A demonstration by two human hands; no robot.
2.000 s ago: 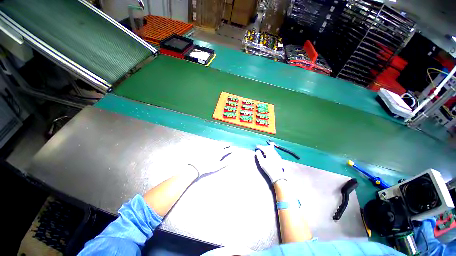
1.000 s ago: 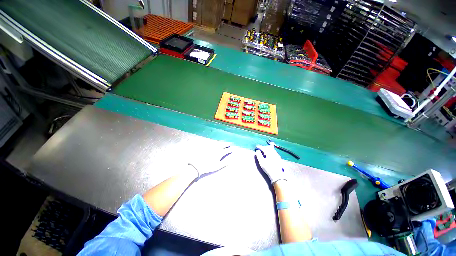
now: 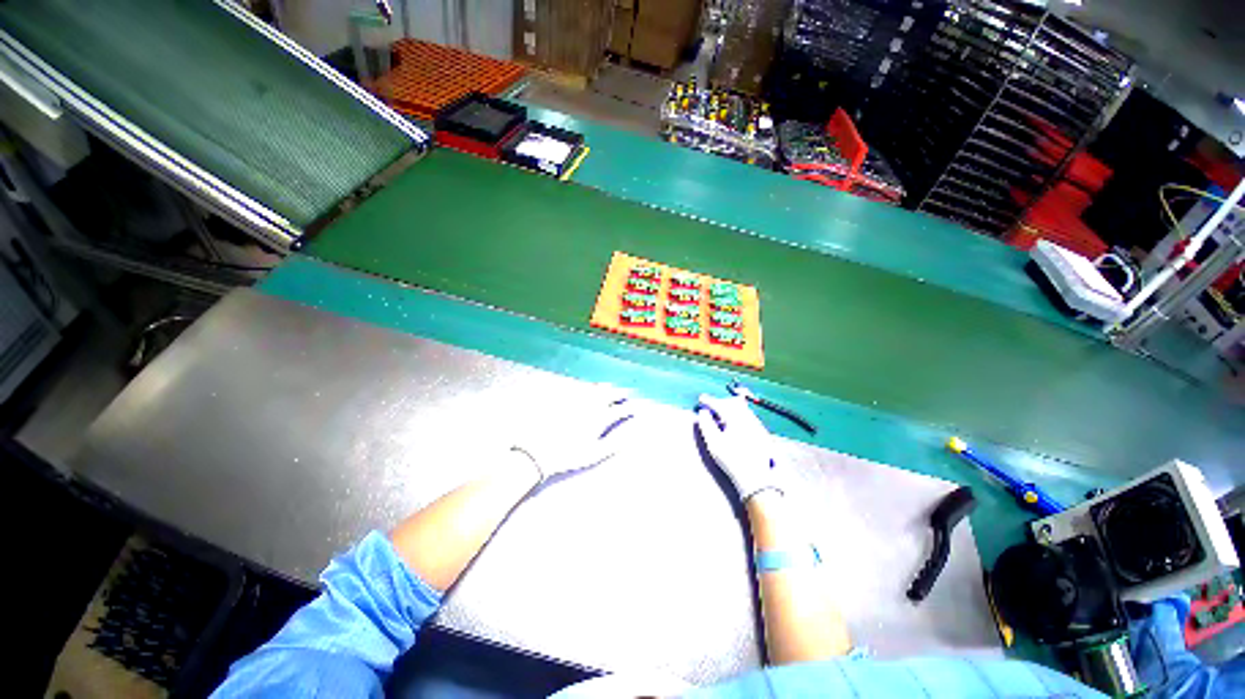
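Note:
An orange tray [image 3: 679,350] lies flat on the green belt ahead of my hands. Small green circuit boards [image 3: 684,326] with red around them sit on it in three columns. My left hand [image 3: 580,440], in a white glove, rests on the metal worktop, empty, thumb apart; glare washes out its outline. My right hand [image 3: 737,444], gloved, with a light blue wrist strap, lies at the worktop's far edge, palm down, holding nothing visible. Side cutters [image 3: 778,407] with dark handles lie just beyond its fingertips.
A black curved tool [image 3: 939,544] lies on the worktop [image 3: 294,423] at right, with a blue-and-yellow tool [image 3: 1008,477] beyond it. A fan unit [image 3: 1147,530] and another person's blue sleeve [image 3: 1171,647] are far right. A sloping conveyor [image 3: 205,109] and black trays [image 3: 481,120] are at upper left.
The orange tray with its boards has shifted slightly to the right along the belt. Both hands have stayed in place.

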